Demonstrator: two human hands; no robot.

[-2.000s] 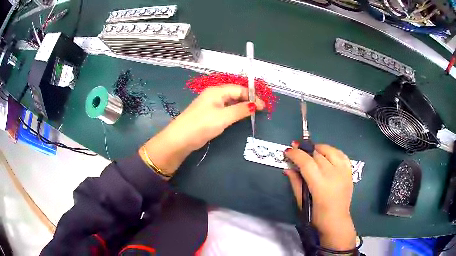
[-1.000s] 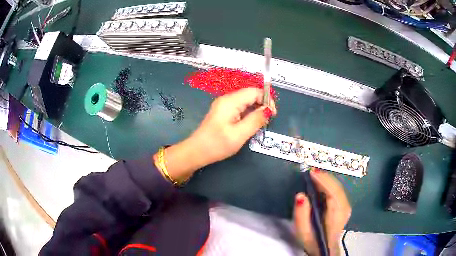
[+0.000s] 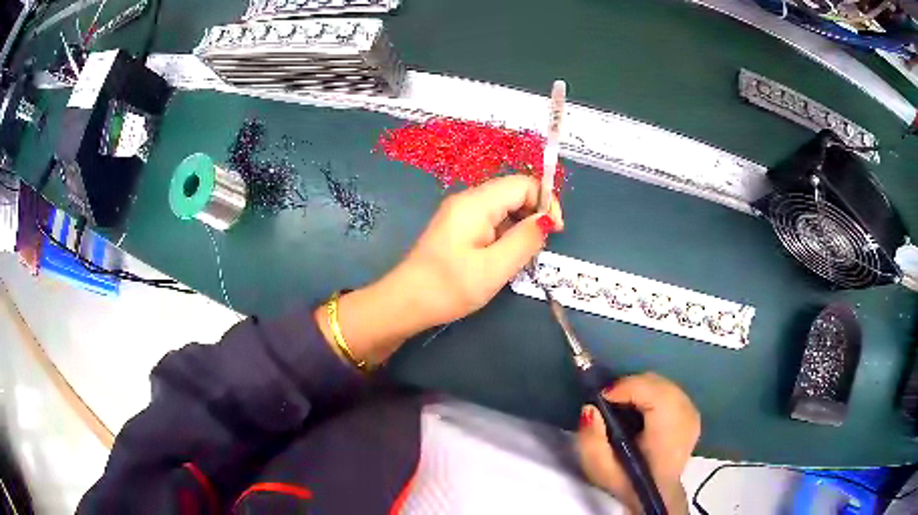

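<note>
My left hand (image 3: 468, 246) grips tweezers (image 3: 553, 141), wide end up, tip down at the left end of the strip board (image 3: 644, 303). My right hand (image 3: 644, 433) holds the soldering iron (image 3: 624, 443) by its black handle. The iron's tip is at the board's left end, close to the tweezers' tip; whether they touch is hard to tell. The board lies flat on the green mat with its row of round parts facing up. A thin strand, likely solder wire (image 3: 435, 332), shows below my left wrist. Any wire at the tweezers' tip is hidden or too small to see.
Red lead wires (image 3: 453, 149) lie behind my left hand. Black lead wires (image 3: 264, 176) and the solder spool (image 3: 208, 191) are left. The metal rail (image 3: 664, 151) crosses behind. Stacked strip boards (image 3: 302, 58) are far left, a cooling fan (image 3: 830, 231) and dark holder (image 3: 825, 364) right.
The right hand has let go of the board and moved down and away. The iron's tip has swung left to the board's left end. The tweezers' tip has stayed near that end.
</note>
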